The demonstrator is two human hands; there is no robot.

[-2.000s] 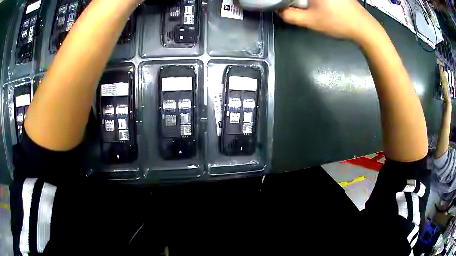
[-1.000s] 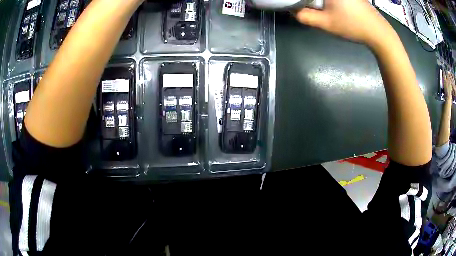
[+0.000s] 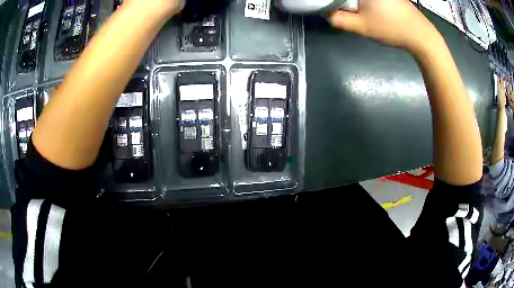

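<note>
My right hand [image 3: 375,21] is at the top edge, its fingers around the white-grey barcode scanner [image 3: 309,4], which is cut off by the edge. My left hand [image 3: 169,4] is mostly out of the picture at the top; a dark object, cut off, shows beside it. Its grip is hidden. The clear blister tray [image 3: 227,129] lies below. Black handsets lie in its near pockets, one at the right [image 3: 269,121] and one beside it [image 3: 197,124]. The top right pocket holds a barcode label [image 3: 257,8] and no handset.
The dark green bench mat [image 3: 360,124] extends right of the tray. White equipment and a cable [image 3: 473,28] lie at the top right. Another person's arm [image 3: 499,129] shows at the right rim. Red and yellow floor markings show below the bench. My left forearm covers part of the tray.
The dark object by my left hand shows more and covers more of the upper handset. My right hand and the scanner moved slightly right, then slightly back. The view shifted slightly.
</note>
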